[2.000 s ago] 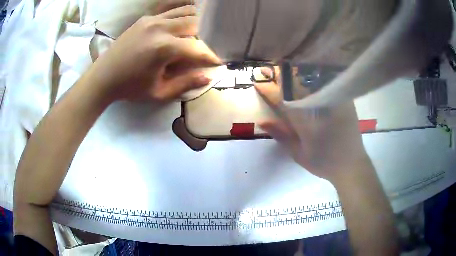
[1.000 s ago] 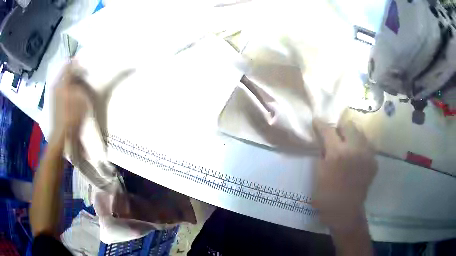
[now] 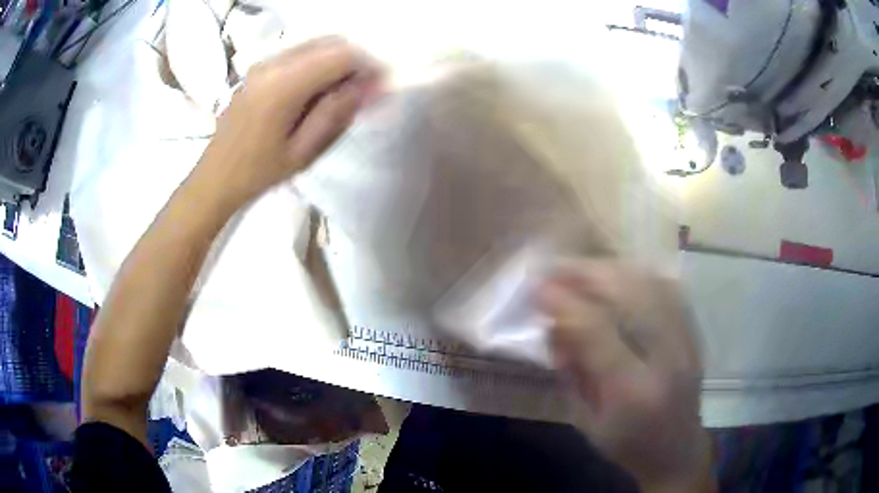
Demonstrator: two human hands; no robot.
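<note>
A pale cloth panel (image 3: 463, 183) is stretched between my hands over the white table, left of the machine, and is blurred by motion. My left hand (image 3: 299, 111) is at the upper left with its fingers curled on the cloth's far edge. My right hand (image 3: 617, 347) is blurred at the table's front edge, gripping a bunched corner of the cloth. More pale cloth (image 3: 255, 289) lies under my left forearm and hangs over the front edge.
The sewing machine head (image 3: 761, 67) is at the upper right, with a red tape mark (image 3: 806, 253) on its bed. A dark grey box (image 3: 34, 125) is at the far left. Blue crates (image 3: 29, 337) are below the table. A printed ruler (image 3: 395, 354) runs along the front edge.
My left hand has moved from the table's left edge up and right onto the cloth. My right hand has moved slightly left and down, and the cloth has shifted with it.
</note>
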